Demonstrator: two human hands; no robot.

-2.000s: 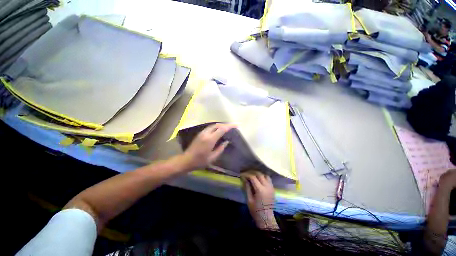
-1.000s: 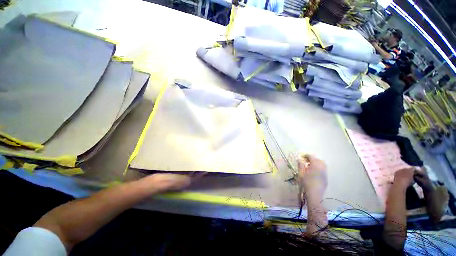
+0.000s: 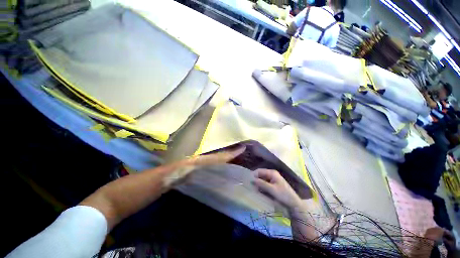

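A grey panel [image 3: 257,127] with yellow side edges lies at the centre. Its near edge is raised, showing a dark inner side [image 3: 275,164]. My left hand [image 3: 222,155] reaches in from the left, with its fingertips on the raised edge; the thumb is hidden. My right hand [image 3: 275,187] is right of it, fingers curled, in front of the dark opening; whether it holds anything is unclear. A pale, blurred sheet-like area [image 3: 222,187] shows below both hands, reaching over the table's edge.
A fanned stack of yellow-edged panels [image 3: 126,60] lies left. Folded panel bundles [image 3: 333,75] are piled at back right. Thin metal rods [image 3: 320,174] lie right of the panel. A pink sheet [image 3: 411,204], black pieces [image 3: 423,169] and another person's hands [image 3: 434,239] are far right.
My right hand has moved left from beside the rods to the panel. The panel's near edge, flat a second ago, is raised again with my left hand at it. The camera view has shifted.
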